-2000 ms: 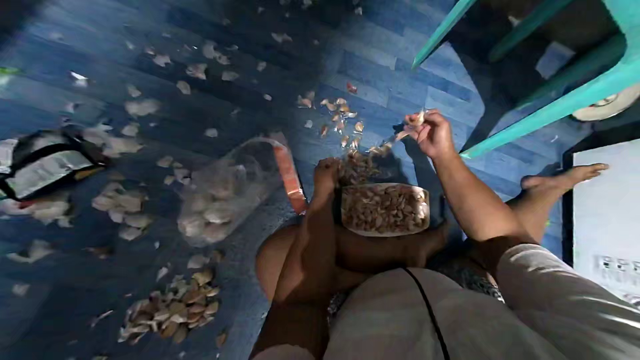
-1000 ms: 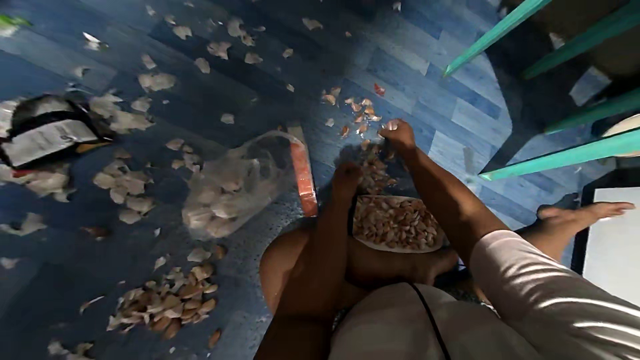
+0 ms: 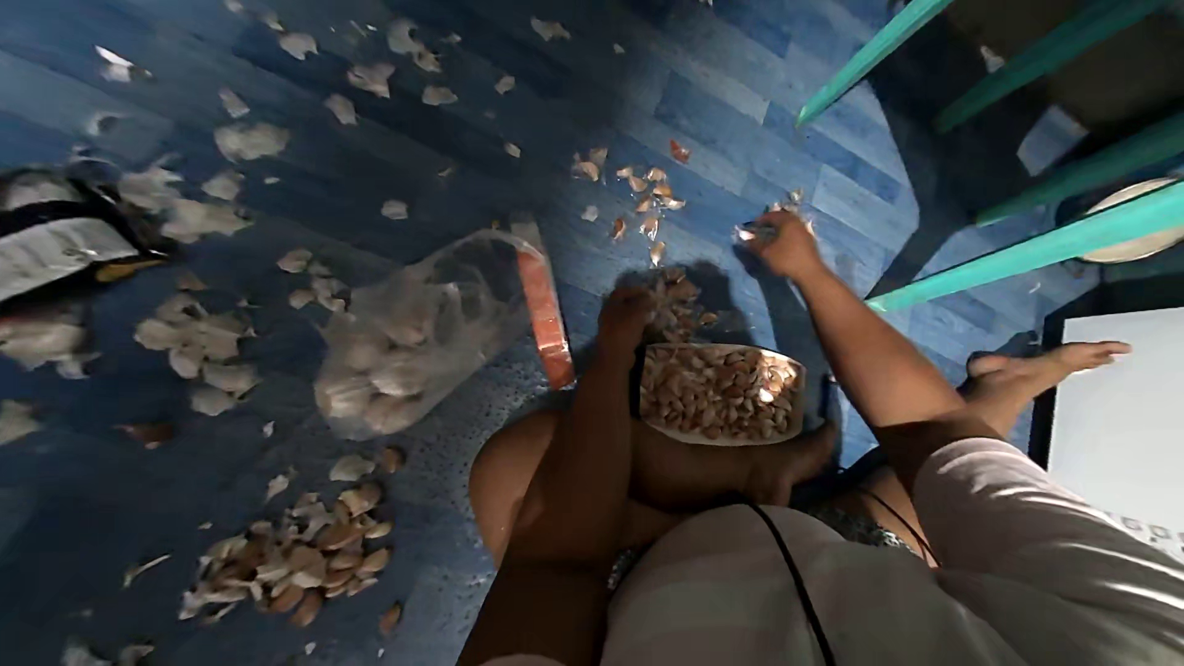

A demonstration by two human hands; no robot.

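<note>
My right hand (image 3: pixel 782 239) is above the blue floor, right of scattered garlic skins (image 3: pixel 647 199), with its fingers bent around something small and dark, perhaps a knife, and pale bits beside it. In shadow, my left hand (image 3: pixel 629 310) rests at a small heap of garlic cloves and skins (image 3: pixel 680 305); whether it grips any is too dark to tell. Just below the heap, a container full of garlic cloves (image 3: pixel 721 393) stands against my folded leg. A clear plastic bag holding whole garlic bulbs (image 3: pixel 388 356) lies left of my left arm.
A pile of unpeeled cloves (image 3: pixel 301 555) lies at lower left, with papery skins (image 3: pixel 199 342) strewn around. A black and white package (image 3: pixel 69 240) is at the far left. Teal furniture legs (image 3: pixel 1027 245) and a white panel (image 3: pixel 1124 398) stand at the right.
My right hand has moved away from the heap, out to the right. Two seconds ago it was raised with a pale piece at its fingers. My left hand has stayed by the heap.
</note>
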